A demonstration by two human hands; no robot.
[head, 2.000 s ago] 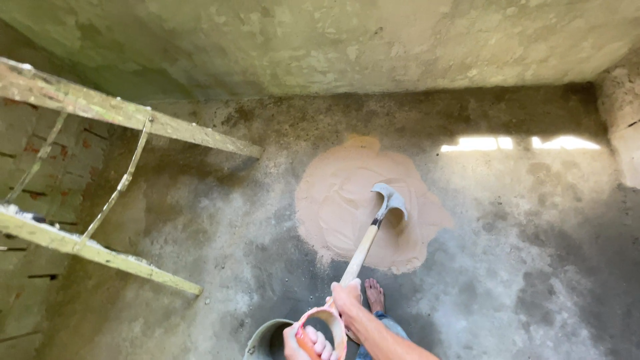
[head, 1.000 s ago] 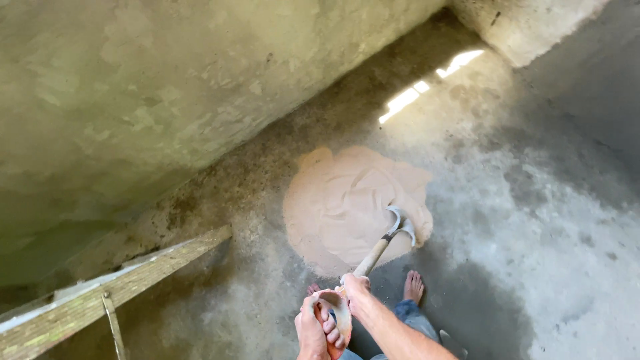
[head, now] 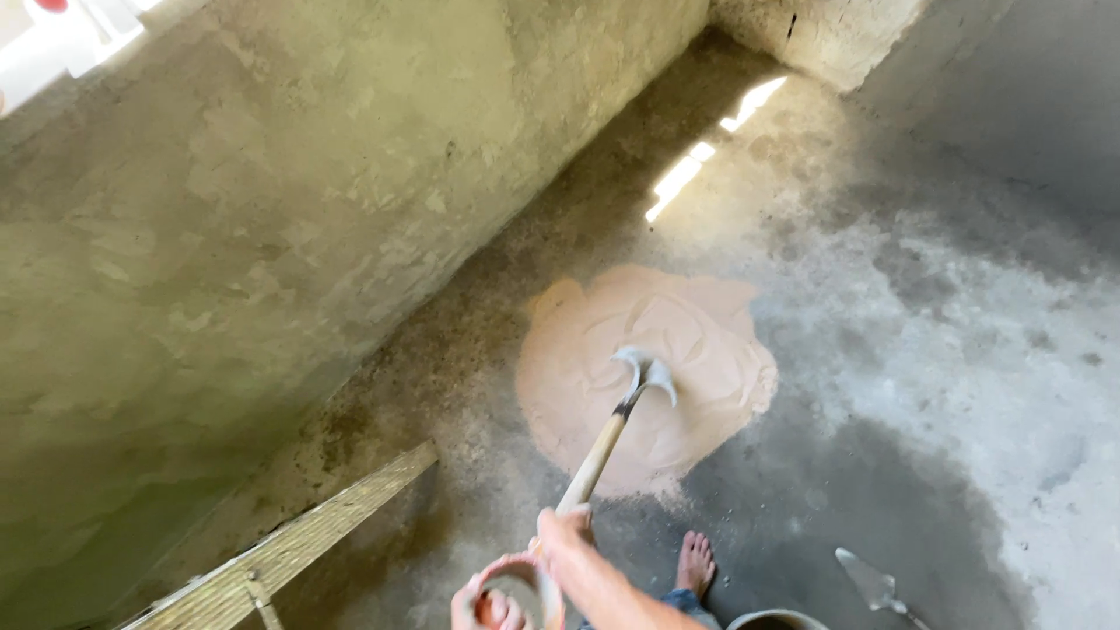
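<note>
A long-handled shovel slants up from the bottom of the head view, its metal blade in a flat, wet-looking patch of pinkish-beige mix on the concrete floor. My right hand grips the wooden shaft partway down. Lower and to the left, my left hand is closed on the orange grip inside the D-shaped handle end. Part of the blade is covered by the mix.
A bare foot stands just below the patch. A trowel lies on the floor at lower right, near a bucket rim. A wooden ladder or trestle leg reaches in from lower left. A plastered wall rises at left.
The view has turned, and the trowel and bucket rim now show at lower right. The shovel blade has moved from the patch's right side toward its middle. Both hands stay on the shovel.
</note>
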